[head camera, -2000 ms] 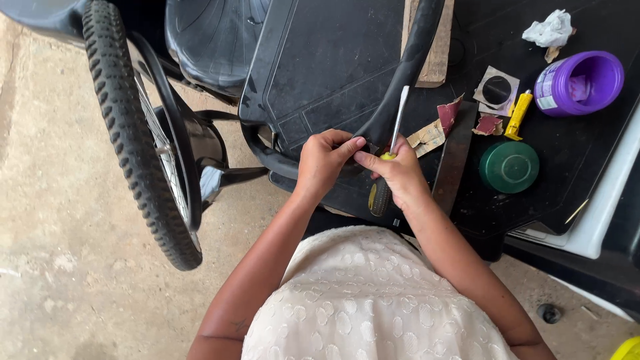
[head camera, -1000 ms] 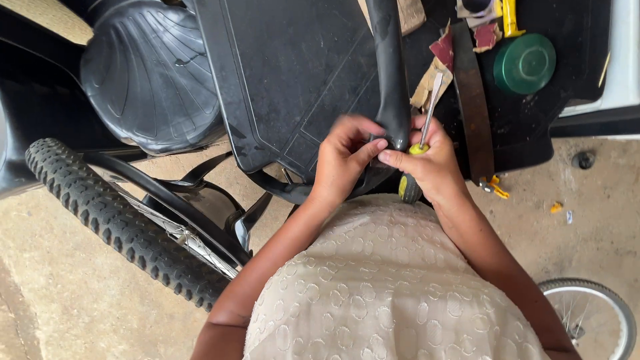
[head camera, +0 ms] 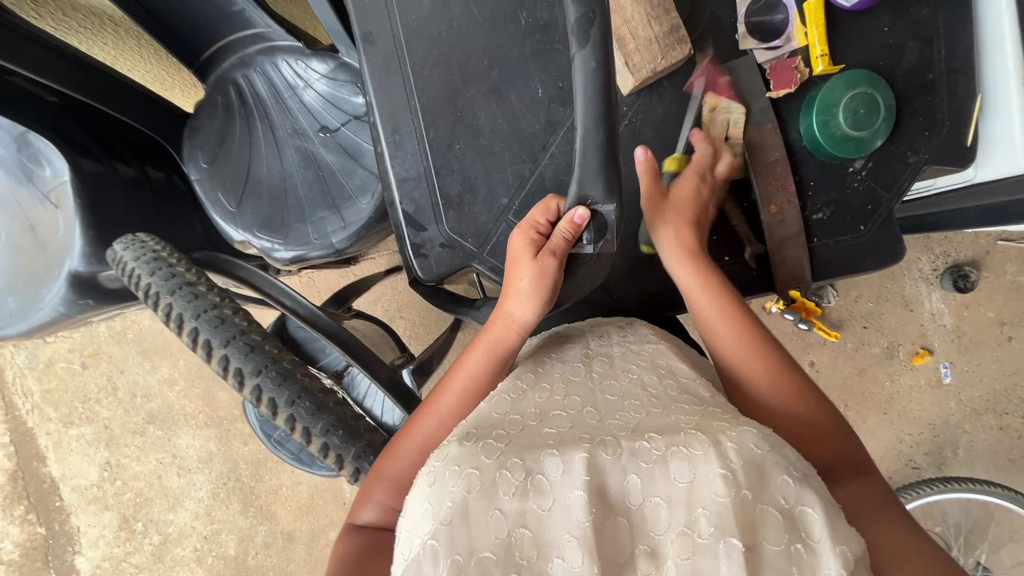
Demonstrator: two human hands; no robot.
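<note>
A black rubber inner tube (head camera: 594,112) runs down over the black plastic table (head camera: 480,96) and curves left near its front edge. A dark round patch under clear film (head camera: 598,230) lies on the tube. My left hand (head camera: 538,256) grips the tube there, its thumb on the film's left edge. To the right, my right hand (head camera: 690,192) is blurred and spread, palm down, over a screwdriver with a yellow and dark handle (head camera: 674,166). Whether the fingers hold the screwdriver is unclear. Sandpaper scraps (head camera: 724,120) lie just beyond it.
A rusty machete blade (head camera: 776,176), a green round lid or bowl (head camera: 848,114), a yellow tube (head camera: 818,36) and a wooden block (head camera: 650,40) are on the table. A bicycle tyre (head camera: 248,360) stands at lower left, by black plastic chairs (head camera: 284,152). Another wheel (head camera: 968,512) is at lower right.
My right hand has moved away from the tube, to the right and forward. My left hand stays at the tube, where the film-covered patch now shows. The view has shifted.
</note>
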